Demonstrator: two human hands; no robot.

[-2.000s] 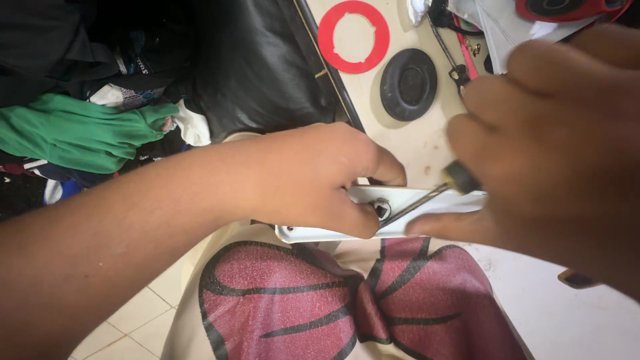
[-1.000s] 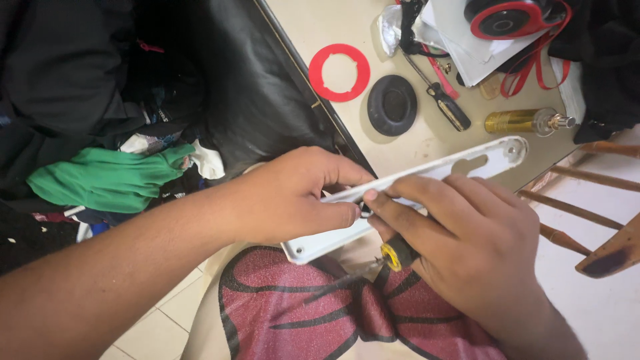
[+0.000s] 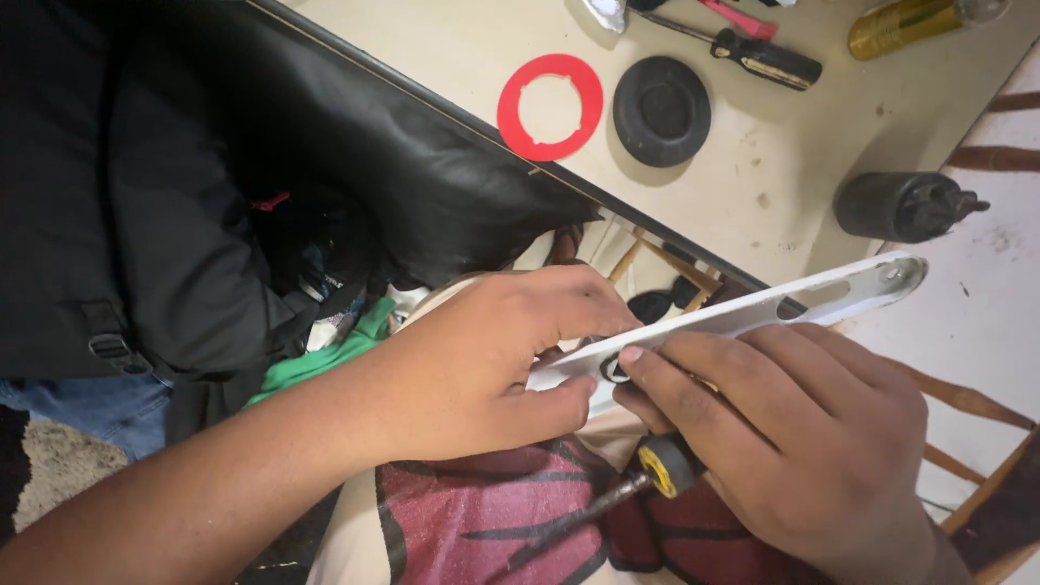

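A long white plate (image 3: 731, 313) with a rounded end and an oblong cutout slants above my lap. My left hand (image 3: 504, 366) pinches its lower left end between thumb and fingers. The fingertips of my right hand (image 3: 780, 422) rest on the plate at a small black ring (image 3: 613, 368) set in it. A screwdriver (image 3: 642, 487) with a black and yellow handle is tucked in the same right hand, its shaft pointing down and left over the patterned cloth. My right palm hides most of its handle.
On the table (image 3: 772, 146) lie a red flat ring (image 3: 509, 106), a black round pad (image 3: 662, 111), another screwdriver (image 3: 768, 58), a yellow bottle (image 3: 902, 28) and a black bottle (image 3: 881, 206). A black seat (image 3: 406, 154) is at left, wooden chair parts (image 3: 967, 398) at right.
Two seconds ago the screwdriver's tip was at the plate; now its shaft points down, away from it, and my right fingertips touch the plate. The view has shifted.
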